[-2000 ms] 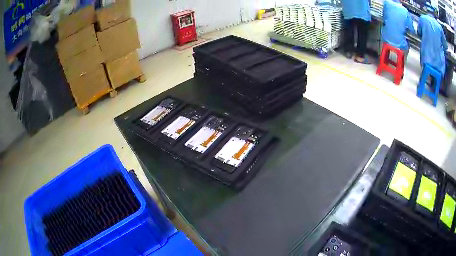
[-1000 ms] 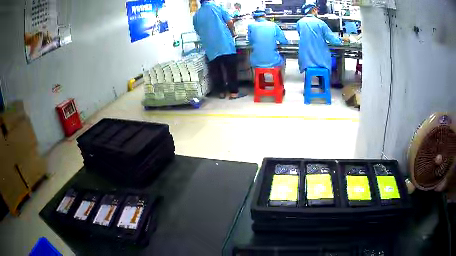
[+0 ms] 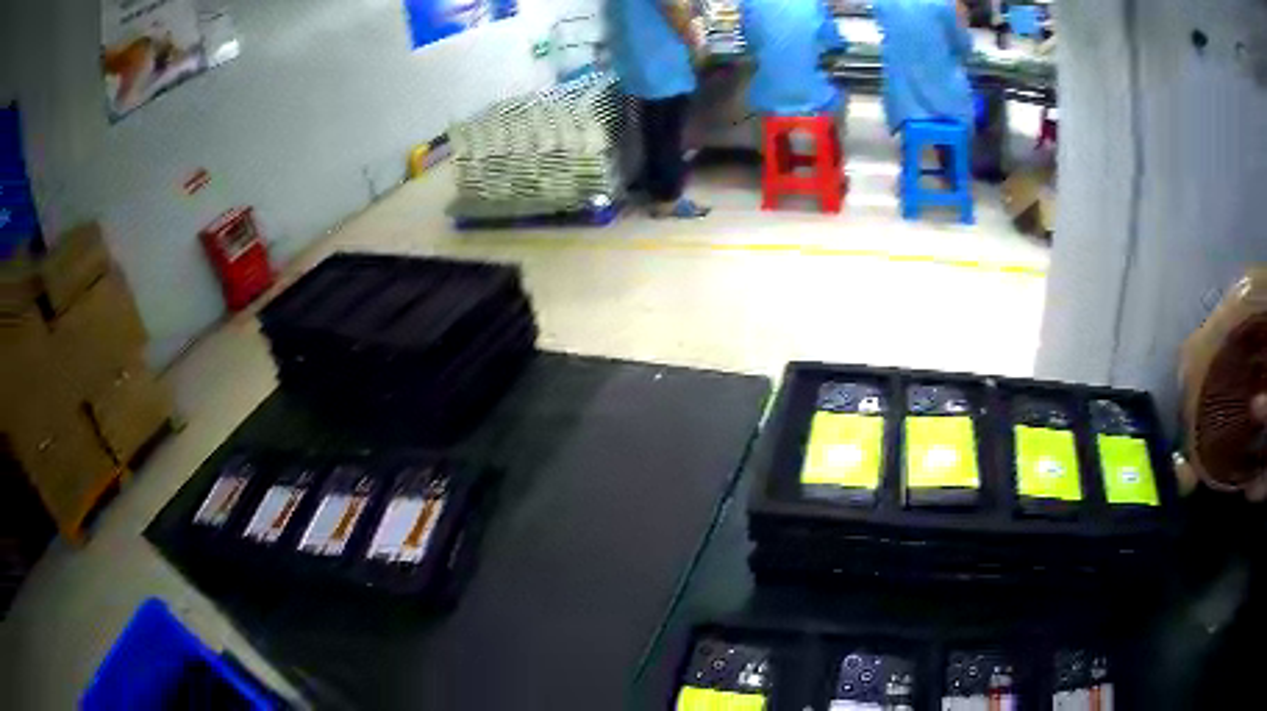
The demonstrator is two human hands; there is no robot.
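Observation:
Neither of my hands is in the picture. A black four-slot tray tops a stack on the right of the bench, holding open-back phones with yellow-green rectangles. In front of it, cut off by the bottom edge, another tray holds a phone with a yellow-green rectangle at its left and phones showing silver-white parts beside it. On the left, a black tray holds a row of open-back phones with silver-white rectangles and orange marks.
Stacked black trays stand at the left rear of the dark green bench. A blue crate is at the lower left. Cartons stand at the left, a fan at the right. People in blue coats are beyond.
The view has swung right, then tipped down slightly. The right-hand trays came fully into view, and the front row of phones now shows more. The crate is mostly out of view.

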